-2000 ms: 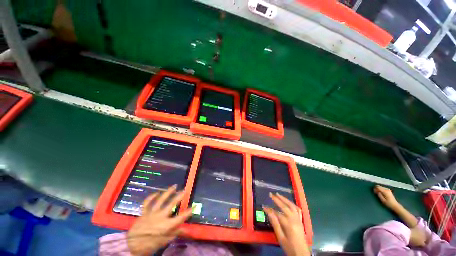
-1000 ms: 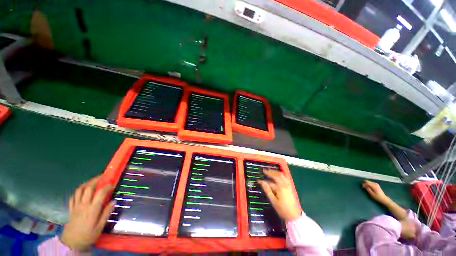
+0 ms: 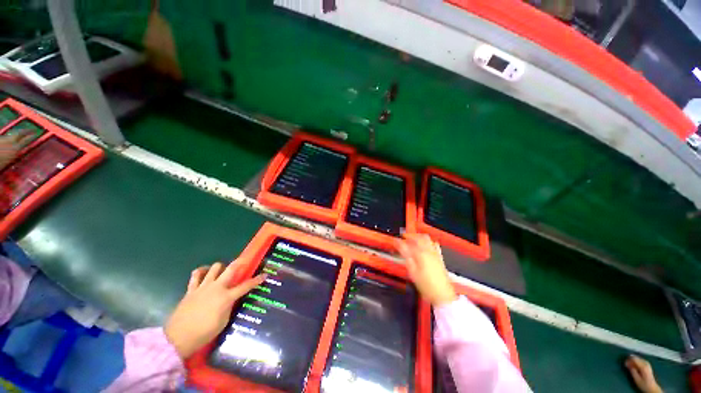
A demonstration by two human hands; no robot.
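Note:
The three-slot orange-red foam tray (image 3: 343, 298) lies in front of me. Its left tablet (image 3: 286, 307) shows green and white text, its middle tablet (image 3: 374, 330) a dark screen with small green marks. My right sleeve covers much of its right tablet. My left hand (image 3: 206, 311) is over the left tablet's left edge, index finger extended onto the screen, holding nothing. My right hand (image 3: 423, 265) reaches to the lower edge of the far middle tablet (image 3: 377, 198); it grips nothing visible. Far left tablet (image 3: 311, 174) and far right tablet (image 3: 451, 207) show dark menus.
A pale metal rail (image 3: 207, 189) runs between green bench and dark mat (image 3: 503, 253). At left, another orange-red tray (image 3: 58, 175) has a person's hand over it; a white tray (image 3: 77, 65) stands beyond a post. Another person's hand (image 3: 640, 373) is at lower right.
My left hand has moved from the tray's left edge onto the left tablet. My right hand has moved from the near right tablet to the far middle one. The view has shifted left.

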